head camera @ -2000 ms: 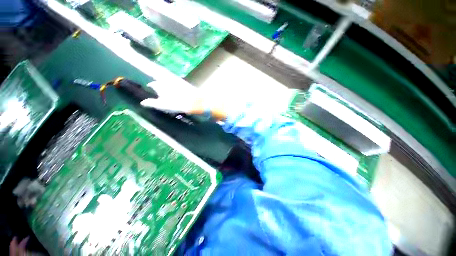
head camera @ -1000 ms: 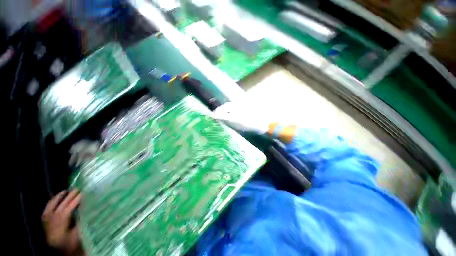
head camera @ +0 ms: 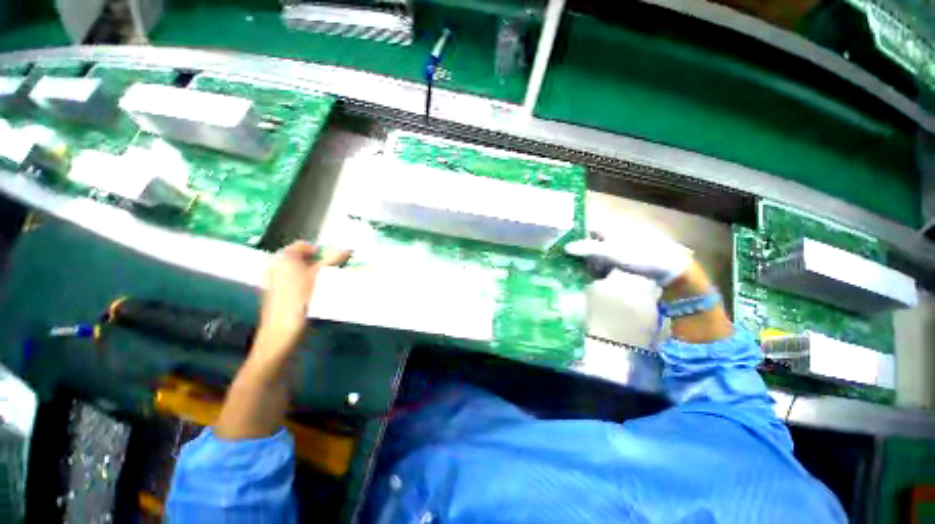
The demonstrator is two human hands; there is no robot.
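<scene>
A green circuit board lies heatsink side up on the conveyor in front of me, its long silver heatsink along the middle. My bare left hand is at the board's left edge, where glare hides the exact contact. My right hand, in a white glove with a light blue wrist band, grips the board's right edge. The black electric screwdriver lies on the green bench at the left, in neither hand.
More boards with heatsinks are on the conveyor, left and right. The black support with orange tape is on the bench below my left forearm. A tray of silver screws is at lower left. A blue-handled tool is beyond the conveyor.
The view has turned toward the conveyor. My right hand has left the screwdriver, and both hands are now at a board on the conveyor. The face-down board is gone from the support.
</scene>
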